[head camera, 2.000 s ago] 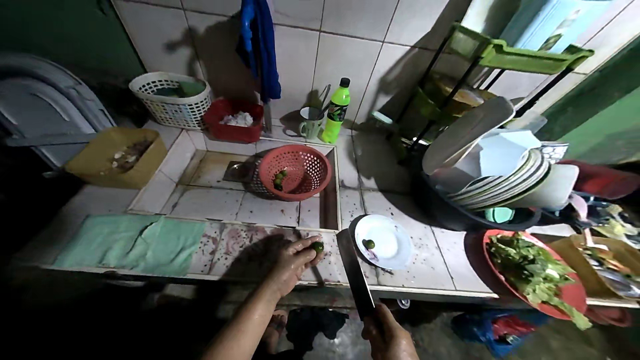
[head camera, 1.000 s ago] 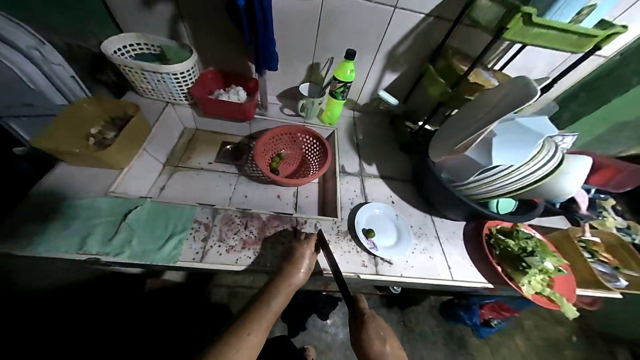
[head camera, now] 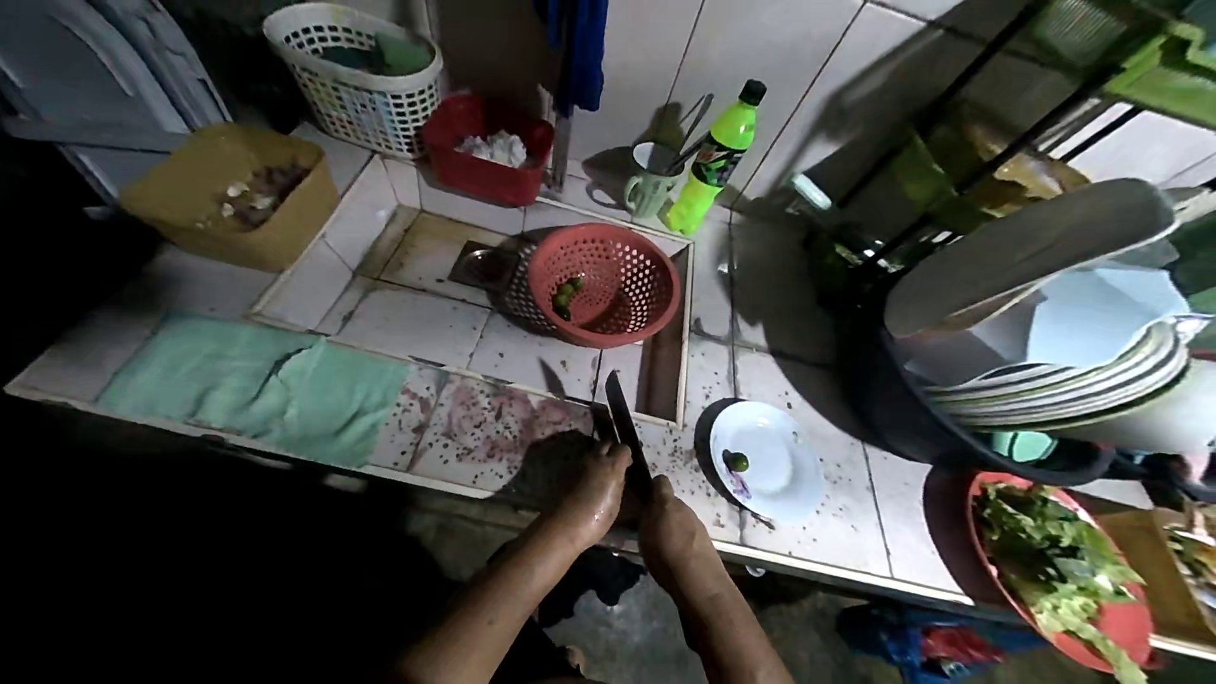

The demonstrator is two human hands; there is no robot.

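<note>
My right hand is closed round the handle of a long dark-bladed knife, whose tip points up toward the sink. Close against the blade's left side is my left hand, its fingers bent; whether it holds a small green citrus fruit cannot be seen. To the right, a white plate bears a small green citrus fruit and a purplish scrap. A red plastic colander stands in the tiled sink with several small green fruits inside.
A green cloth lies along the counter's front edge. Behind stand a green soda bottle, a mug and a red basin. At right are a dark tub of dishes and a red plate of leafy greens.
The knife has moved from beside the white plate to against my left hand. The green fruit seen at my left fingertips two seconds ago is no longer visible there.
</note>
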